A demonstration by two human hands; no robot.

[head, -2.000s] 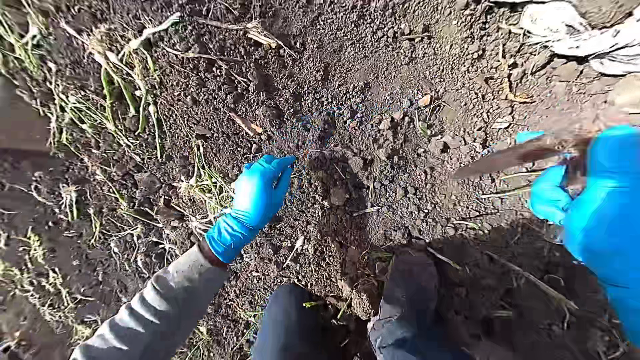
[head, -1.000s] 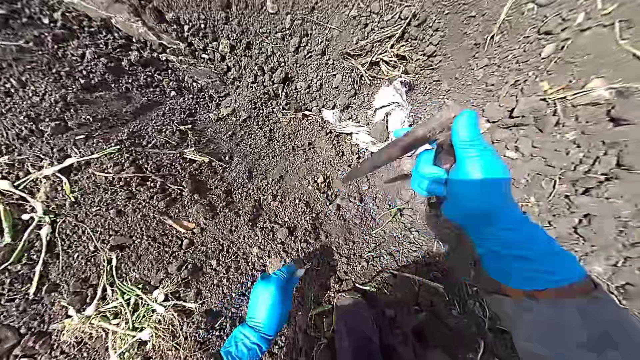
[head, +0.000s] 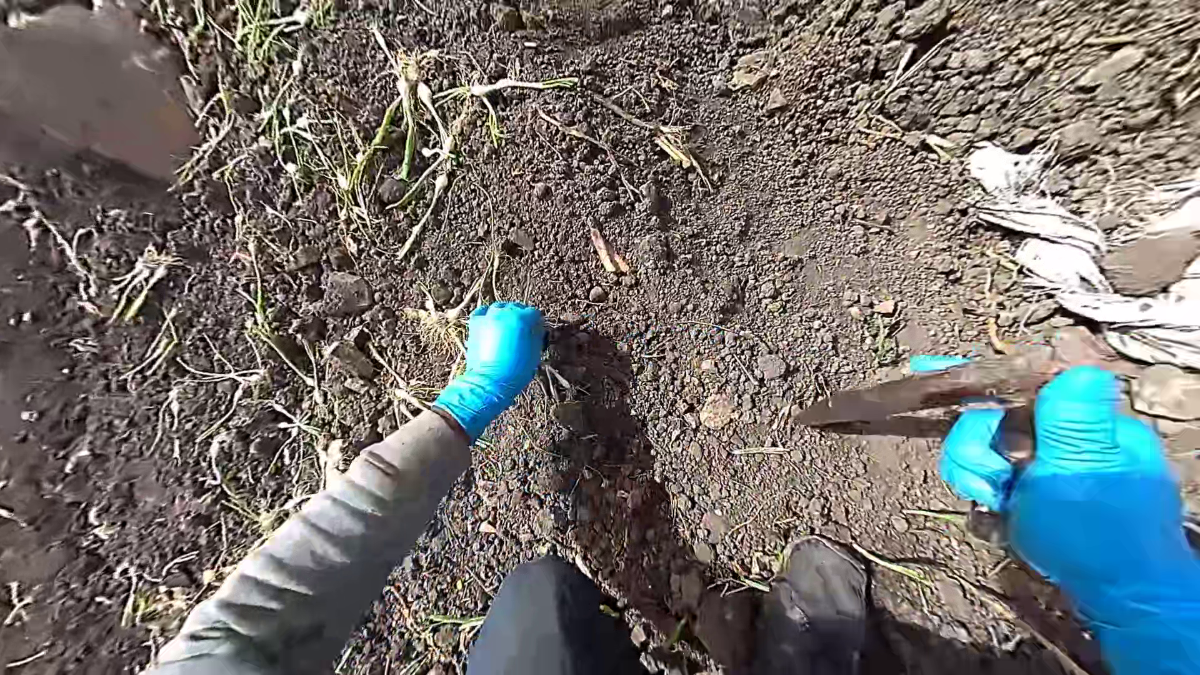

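My left hand (head: 502,361), in a blue glove, is curled low over the soil. Pale roots of a small plant (head: 445,323) show right beside its fingers; whether the fingers grip it cannot be told. At the right, my gloved right hand (head: 1078,459) holds a dirty, pointed metal blade (head: 900,398), which points left above the ground; its handle is mostly covered by my fingers. Uprooted bulb plants with green stems (head: 417,122) lie on the soil above and left of my left hand.
White crumpled cloth or plastic (head: 1059,244) lies at the right near a stone (head: 1167,392). My knee (head: 553,623) and dark shoe (head: 820,600) are at the bottom. A blurred brownish shape (head: 94,89) fills the upper left corner. Clods and dry stalks cover the soil.
The view has swung widely between frames. My right hand still holds the blade, now farther from my left hand than one second ago. The left fingers have gone from extended to curled.
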